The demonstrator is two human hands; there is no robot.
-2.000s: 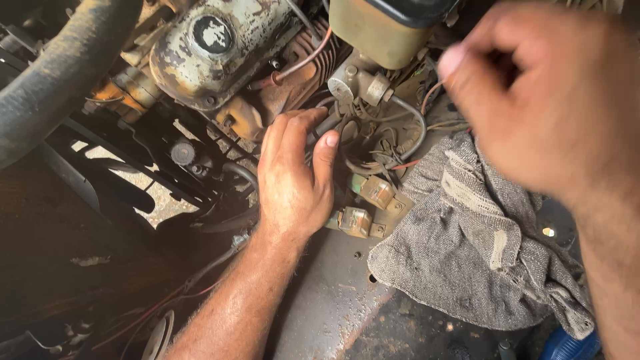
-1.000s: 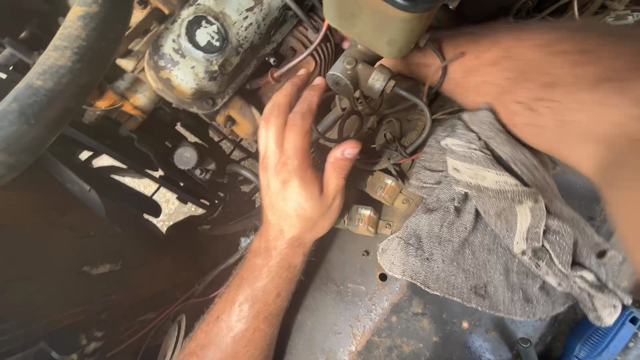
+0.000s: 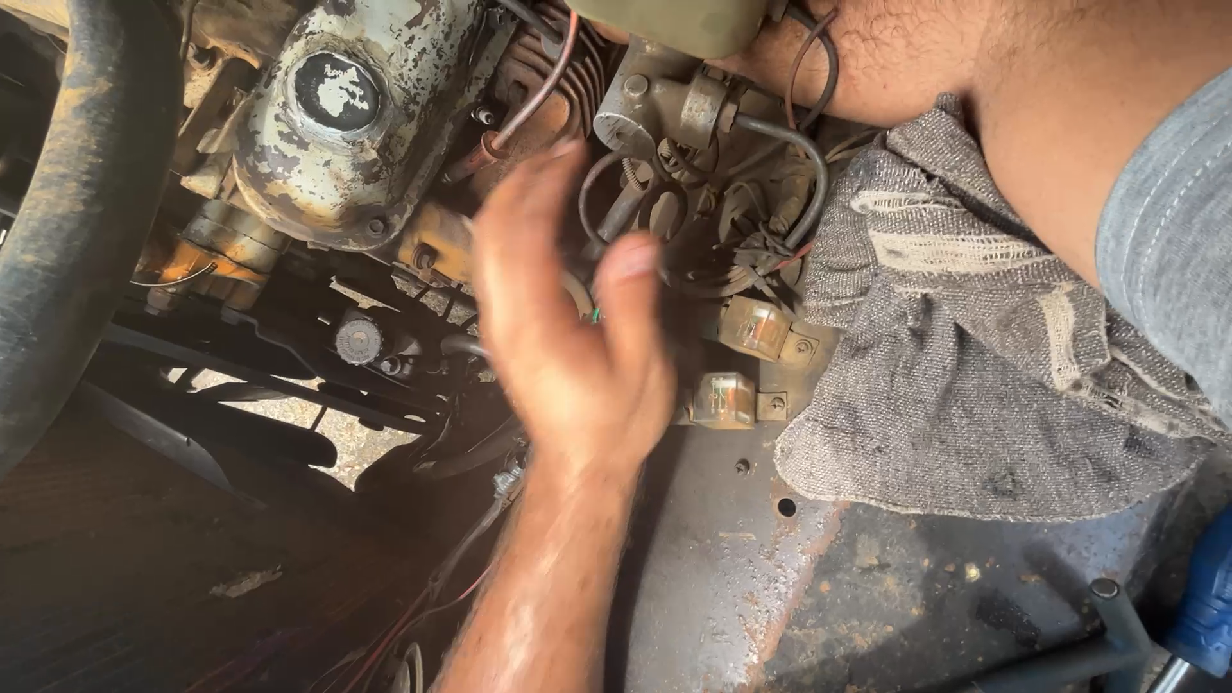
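My left hand (image 3: 587,337), somewhat blurred, is raised over the engine bay with its thumb apart from the fingers and nothing visible in it. Its fingertips are near a thick wire (image 3: 539,91) and the finned engine part (image 3: 525,58). Right of the hand, a metal cylinder fitting (image 3: 640,101) with a curved hose sits below a translucent fluid reservoir (image 3: 674,19). My right forearm (image 3: 885,58) reaches in from the upper right behind the reservoir and fitting; the right hand itself is hidden there. A grey cloth rag (image 3: 953,385) lies under that arm.
A worn valve cover (image 3: 337,125) stands upper left, beside a large dusty hose (image 3: 87,221). Two clear-cased relays (image 3: 756,327) are fixed near the rag. Loose wires run at lower left. A metal bar tool (image 3: 1121,635) and a blue-handled tool (image 3: 1203,597) lie lower right.
My right hand was in sight above the rag two seconds ago; it has since gone in behind the reservoir. My left hand stays over the engine. The view has moved closer in.
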